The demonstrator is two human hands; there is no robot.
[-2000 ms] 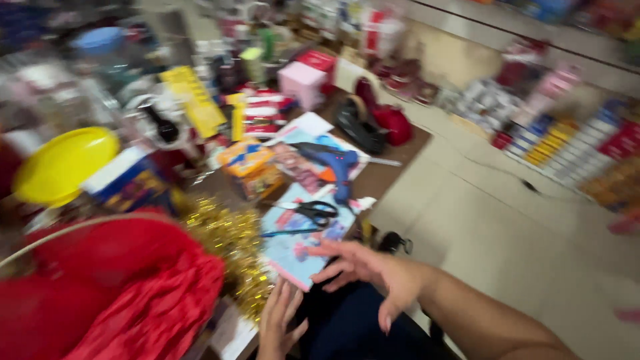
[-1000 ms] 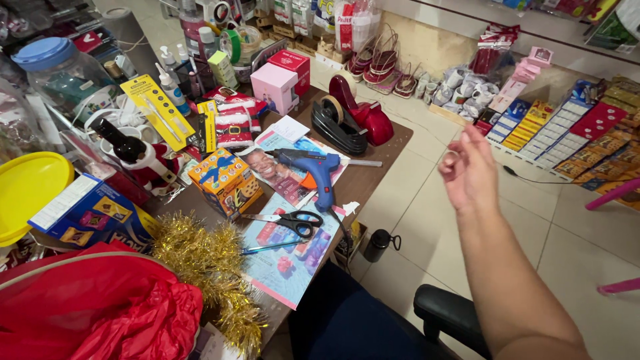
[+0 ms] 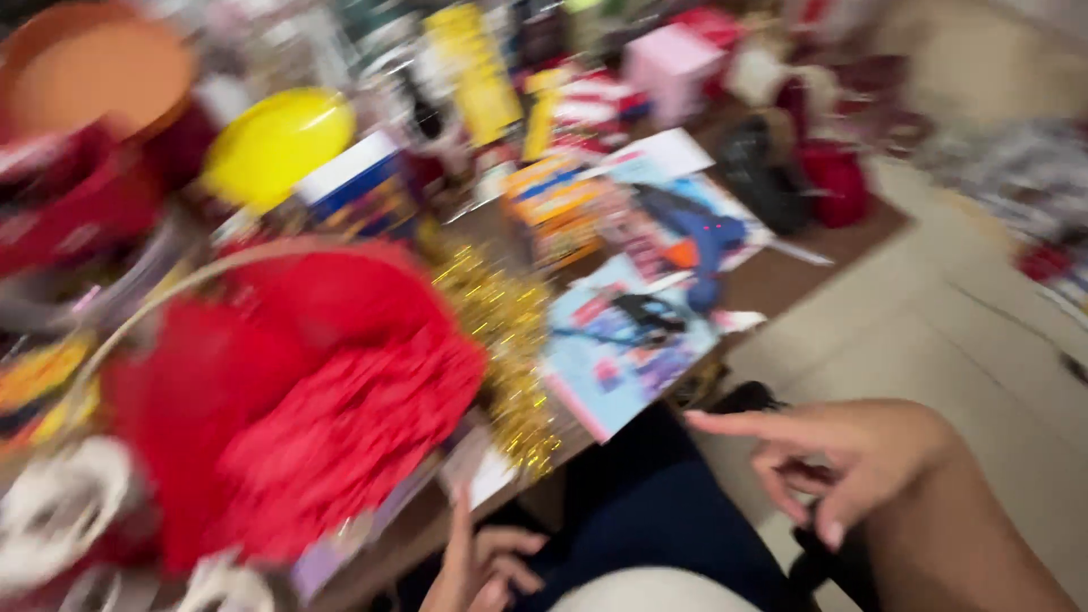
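Blur softens the whole view. My right hand (image 3: 850,463) hovers right of the table's near edge, index finger extended toward the printed sheets, holding nothing. At the bottom centre my left hand (image 3: 484,561) has its fingers apart and nothing in it, just below a small white paper (image 3: 489,476). Scissors (image 3: 650,314) with dark handles lie on a blue printed sheet (image 3: 612,374). Behind them a blue glue gun (image 3: 705,234) rests on another sheet. Gold tinsel (image 3: 501,357) lies between the sheets and a heap of red fabric (image 3: 340,399) with a pale curved rim.
An orange patterned box (image 3: 557,208), a yellow plate (image 3: 280,149), a pink box (image 3: 676,68) and a red tape dispenser (image 3: 833,183) stand on the table. An orange round container (image 3: 102,72) is at the far left. Tiled floor (image 3: 833,323) lies to the right.
The view has swung left, bringing more of the red fabric in. My right hand, raised over the floor a second ago, is lower and nearer the table edge. My left hand has come back into view.
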